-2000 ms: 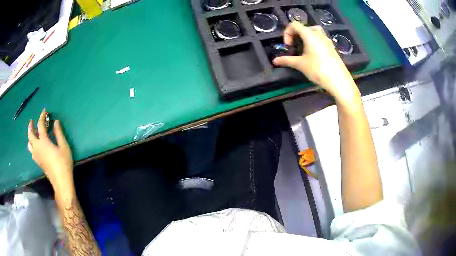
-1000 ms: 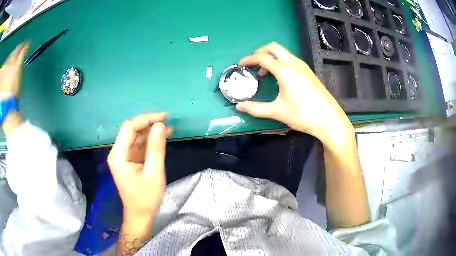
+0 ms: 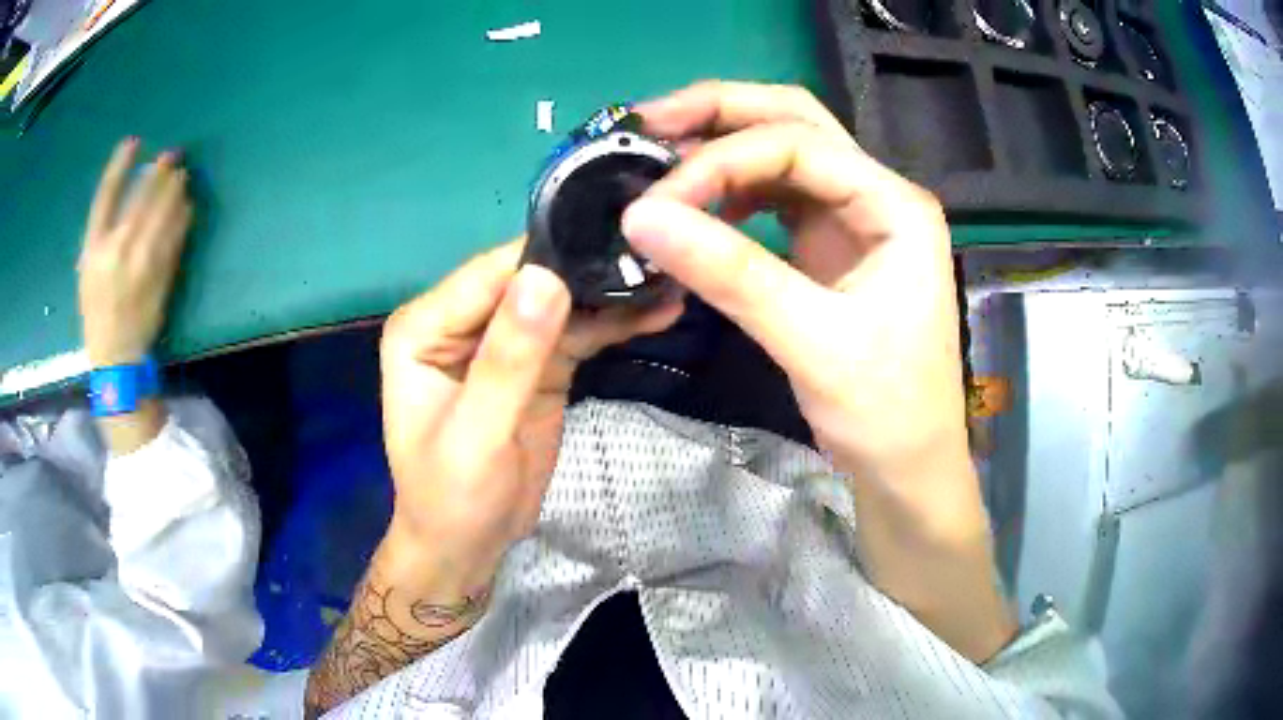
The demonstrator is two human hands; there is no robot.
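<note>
A round black device shell [image 3: 591,211] with a silvery rim is held up over the mat's front edge. A speckled blue and gold part shows at its upper rim, and a small white tab at its lower right. My left hand [image 3: 486,373] grips the shell from the left and below, thumb on its lower left rim. My right hand [image 3: 830,253] holds it from the upper right, with thumb and finger at its inner right side. The fingers hide part of the shell.
The black foam tray [image 3: 1013,197] with round units stands at the right on the green mat [image 3: 324,155]. Small white scraps [image 3: 545,116] lie on the mat. Another person's hand [image 3: 134,253] with a blue wristband is at the left. A pale surface [image 3: 1168,408] is at the lower right.
My right hand has lifted the round unit off the mat and brought it leftward and nearer. My left hand, empty before, now grips it. The other person's hand has moved right.
</note>
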